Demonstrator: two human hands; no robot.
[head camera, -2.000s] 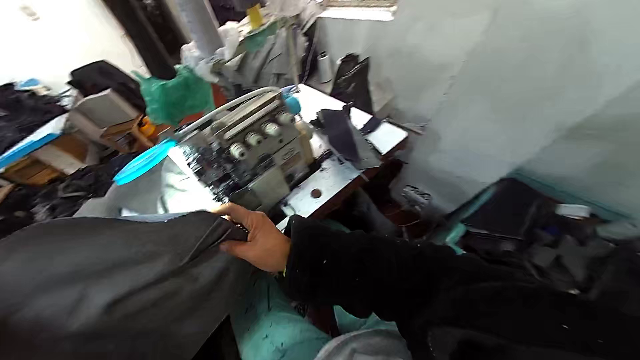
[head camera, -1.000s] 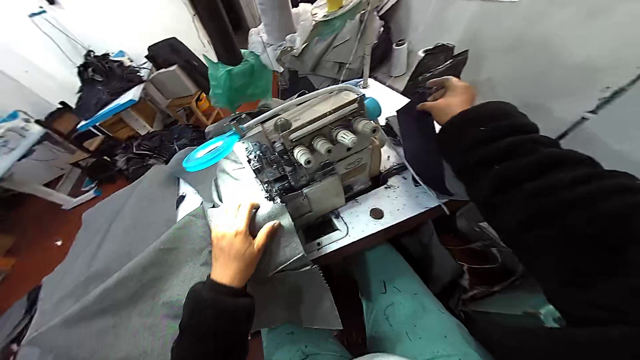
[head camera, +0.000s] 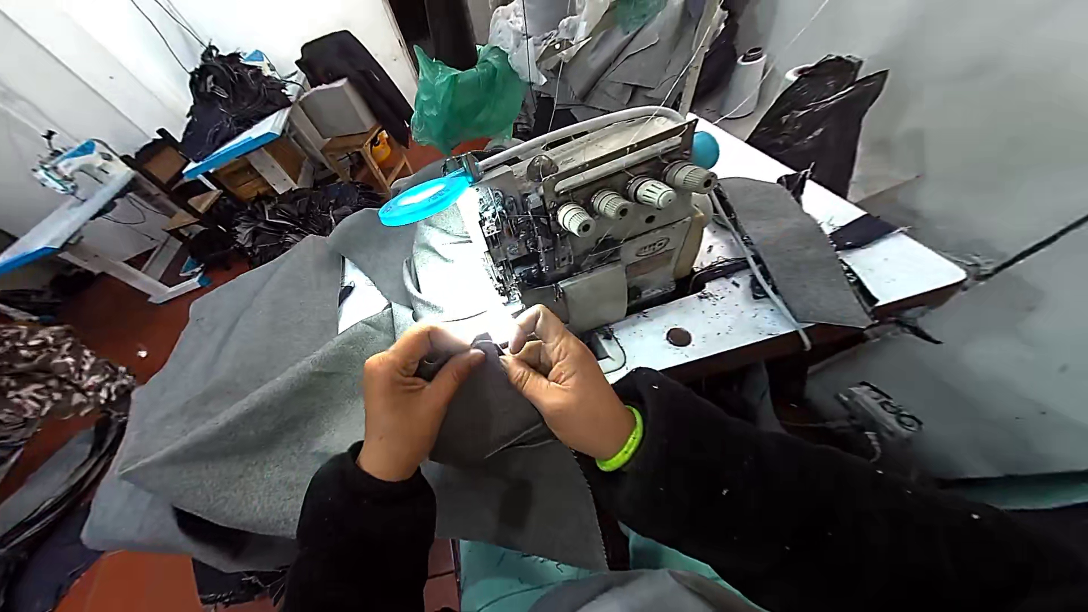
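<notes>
My left hand (head camera: 412, 391) pinches the edge of a dark grey fabric piece (head camera: 489, 408) between thumb and fingers. Close on its right, my right hand (head camera: 565, 382), with a bright green wristband, grips the same edge. Both hands are just in front of the lit needle area of an overlock sewing machine (head camera: 595, 229). Large grey cloth (head camera: 255, 399) drapes from the machine's left side over the table edge. A blue ring-shaped magnifier (head camera: 425, 200) sits at the machine's upper left. Another grey fabric piece (head camera: 790, 246) lies on the table (head camera: 909, 263) right of the machine.
A green plastic bag (head camera: 467, 98) hangs behind the machine, near thread cones (head camera: 748, 81) and a black plastic bag (head camera: 816, 119). Another sewing machine (head camera: 81, 166) stands at the far left. Fabric heaps (head camera: 293, 221) lie on the floor. A grey wall bounds the right side.
My right hand has moved from the dark fabric at the table's right to the cloth edge beside my left hand. A grey piece now shows at the table's right. Both hands now pinch the fabric.
</notes>
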